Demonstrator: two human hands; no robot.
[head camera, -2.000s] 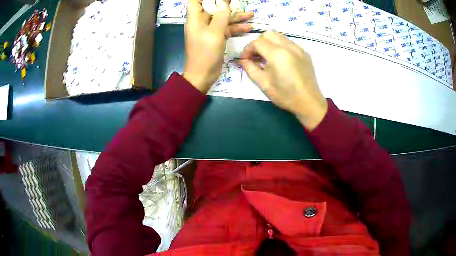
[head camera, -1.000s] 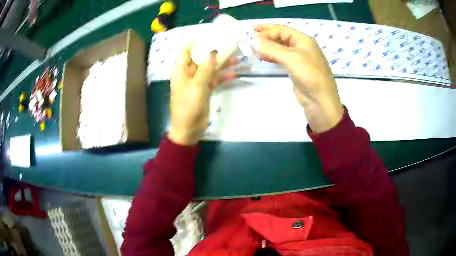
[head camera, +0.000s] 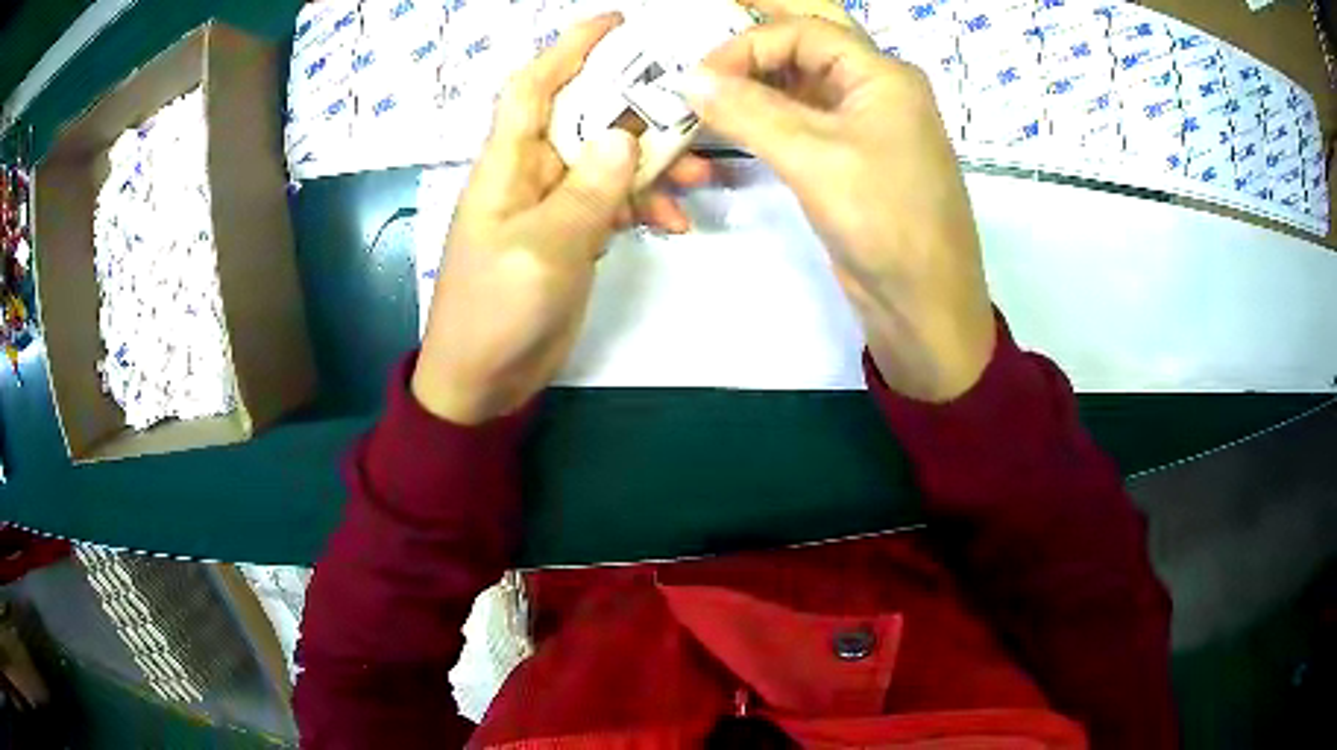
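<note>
A white rounded plastic housing (head camera: 598, 91) is held up over the strips, with its open side and dark rectangular openings showing. My left hand (head camera: 535, 220) grips it from the left and below, thumb on its lower edge. My right hand (head camera: 858, 161) is at its right side, thumb and forefinger pinched on a small white piece (head camera: 663, 103) at the opening. The piece looks like an adhesive pad; its far end is hidden by my fingertips. An adhesive sheet (head camera: 1085, 103) with blue print lies behind the hands. A plain white liner strip (head camera: 1144, 279) lies nearer.
An open cardboard box (head camera: 271, 235) full of small white pieces stands at the left on the dark green bench (head camera: 689, 469). Small coloured parts show at the far left edge. Brown cardboard (head camera: 1290, 44) is at the top right. Bins are below left.
The housing is now turned with its openings in view. My right hand has moved in from the right to meet it. The camera view has shifted, with the box further left.
</note>
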